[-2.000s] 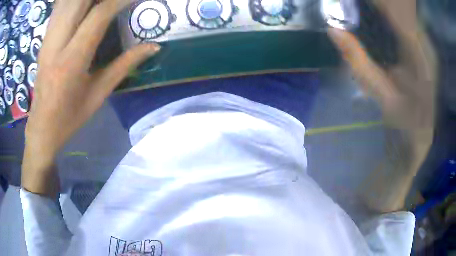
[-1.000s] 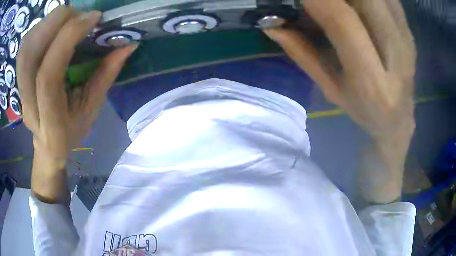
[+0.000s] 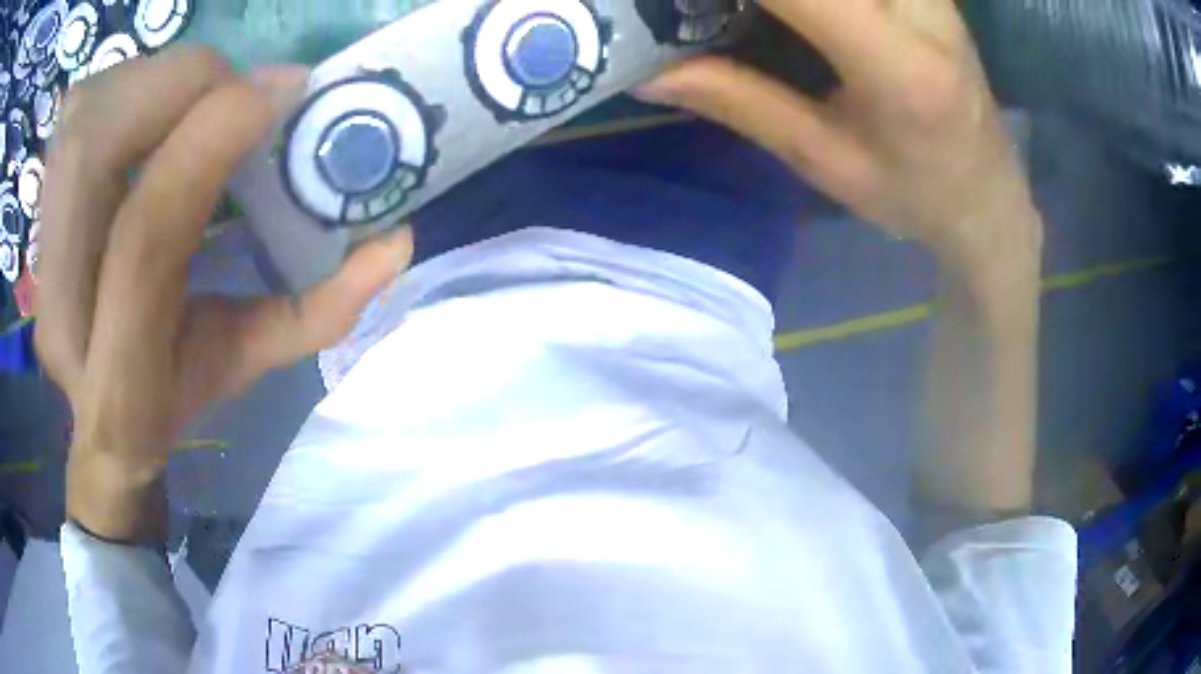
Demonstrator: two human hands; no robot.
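Observation:
A silver-grey strip fixture (image 3: 448, 112) is held up and tilted, its left end lower than its right, which runs towards the top edge. Two white ring parts with dark notched rims and grey-blue centres face me, one at the left (image 3: 358, 152) and one in the middle (image 3: 537, 53). A third dark part (image 3: 698, 16) is partly cut off at the top. My left hand (image 3: 185, 224) grips the fixture's left end between thumb and fingers. My right hand (image 3: 876, 119) is at its right part, thumb at the lower edge, upper fingers cut off by the picture's edge.
A loose pile of round parts (image 3: 79, 40) lies at the far left. The green bench surface (image 3: 283, 33) shows behind the fixture. A shiny ribbed clear tray (image 3: 1100, 66) is at the upper right. The grey floor has a yellow line (image 3: 856, 325). A brown box (image 3: 1133, 553) is at lower right.
The fixture has been raised towards me and tilted, its left end now lower and its ring faces turned to view. Both hands have moved with it.

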